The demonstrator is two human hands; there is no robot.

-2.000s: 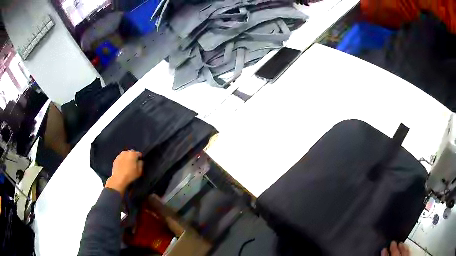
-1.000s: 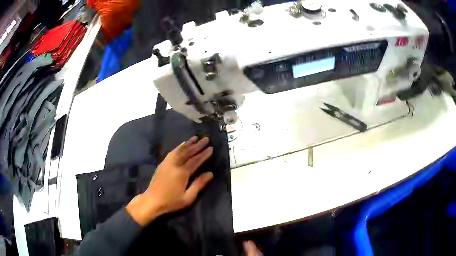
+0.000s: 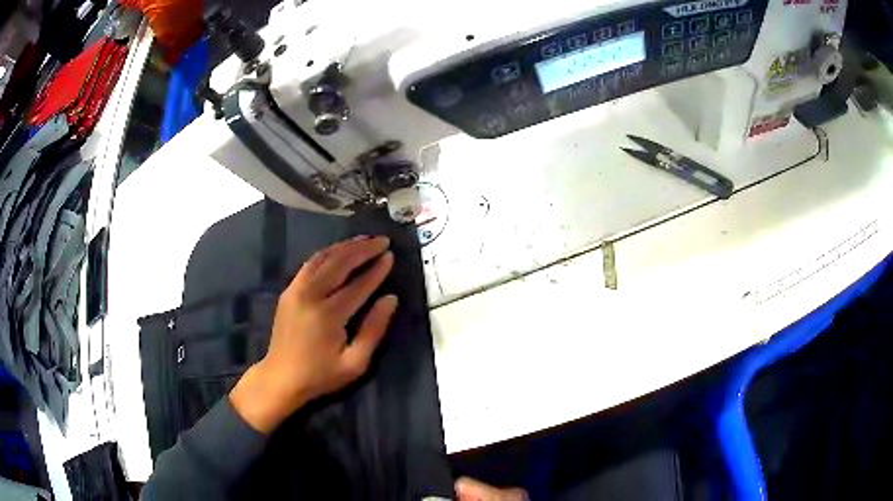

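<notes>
A black bag panel (image 3: 230, 259) with a rounded corner lies on the white table, its right edge under the sewing machine head (image 3: 323, 108). A pocket panel (image 3: 201, 367) with small pale dots lies on it at the left. A long black strip (image 3: 416, 391) runs down the right edge from the needle area. My left hand (image 3: 318, 328) lies flat on the black cloth just below the presser foot, fingers slightly apart. My right hand (image 3: 490, 491) is cut off by the bottom edge, at the lower end of the strip; its grip is hidden.
Thread snips (image 3: 678, 166) lie on the machine bed, right of the needle. The control panel (image 3: 587, 64) is lit. Grey cut strips (image 3: 44, 264) and red pieces (image 3: 83, 83) are heaped at the far left. A blue bin rim (image 3: 734, 401) is below the table's right side.
The view has turned from the left table to the machine, then come closer to it. My left hand has left the dark pile and now rests on the panel by the needle.
</notes>
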